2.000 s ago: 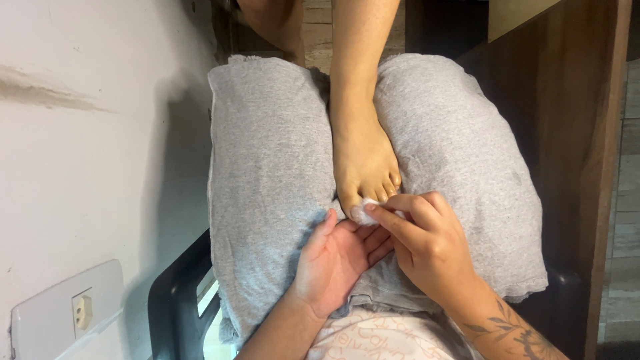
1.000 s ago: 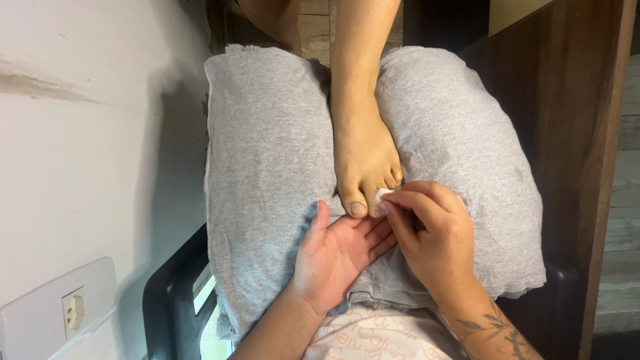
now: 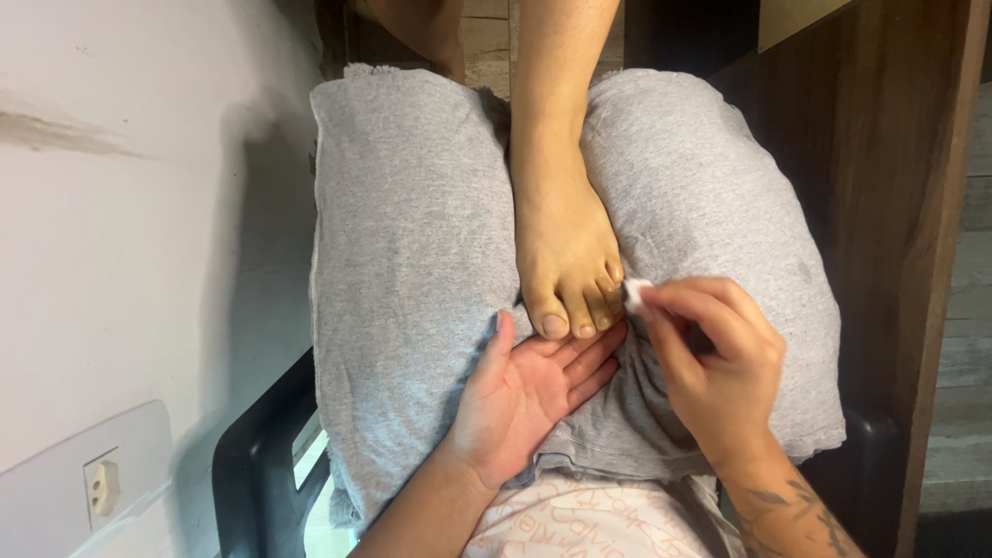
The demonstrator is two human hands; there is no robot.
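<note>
Another person's bare foot (image 3: pixel 566 240) points toward me, resting on a grey cloth (image 3: pixel 411 232) draped over my lap. My left hand (image 3: pixel 527 387) lies palm up with fingers extended beneath the toes and holds nothing else. A small white cotton pad (image 3: pixel 637 296) is pinched between the thumb and fingers of my right hand (image 3: pixel 713 341), just beside the little toe. Whether the pad touches the toe cannot be told. The tips of some left fingers are hidden under the foot.
A white wall with a power socket (image 3: pixel 103 487) is at the left. A black plastic chair armrest (image 3: pixel 263 449) stands beside the cloth. To the right rises a brown wooden panel (image 3: pixel 868 194). The person's other leg (image 3: pixel 426 31) shows at the top.
My right hand has moved the white pad from the big toe across the toes to beside the little toe. My left hand has stayed under the toes.
</note>
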